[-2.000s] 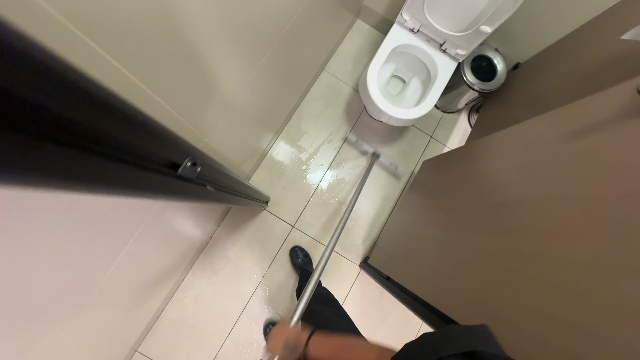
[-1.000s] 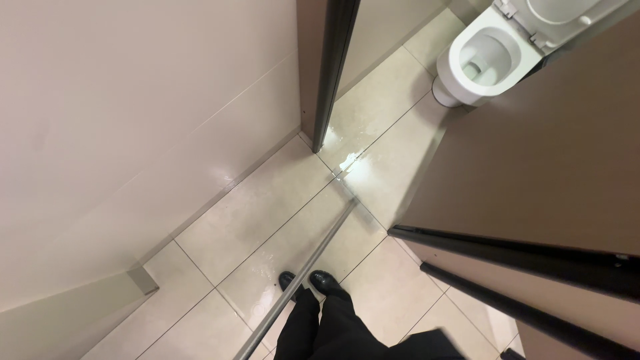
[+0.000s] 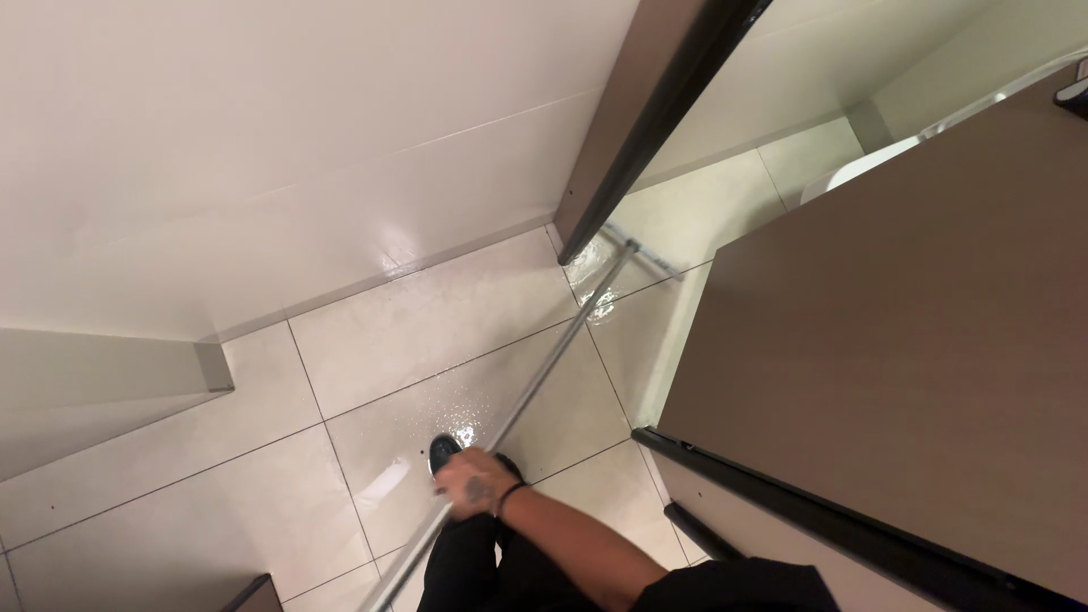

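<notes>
My right hand (image 3: 476,483), with a black band at the wrist, is closed around the long metal handle (image 3: 544,374) of a floor squeegee. The handle slants from the bottom edge up to the squeegee's head (image 3: 643,251), which lies on the tiles in the stall doorway, between the dark-edged panel and the stall door. Shiny water (image 3: 597,285) spreads on the tiles beside and below the head. A black shoe (image 3: 443,453) shows just above my hand; the other foot is mostly hidden by it. My left hand is out of view.
The brown stall door (image 3: 884,323) stands at the right and hides most of a white toilet (image 3: 875,161). A dark-edged partition (image 3: 667,127) bounds the doorway's left side. A pale wall (image 3: 280,153) runs along the upper left. Wet spots (image 3: 459,416) shine near my shoe.
The squeegee head was near the toilet's base two seconds ago and is now by the stall doorway. My right hand, out of view one second ago, shows again. The view has shifted a lot.
</notes>
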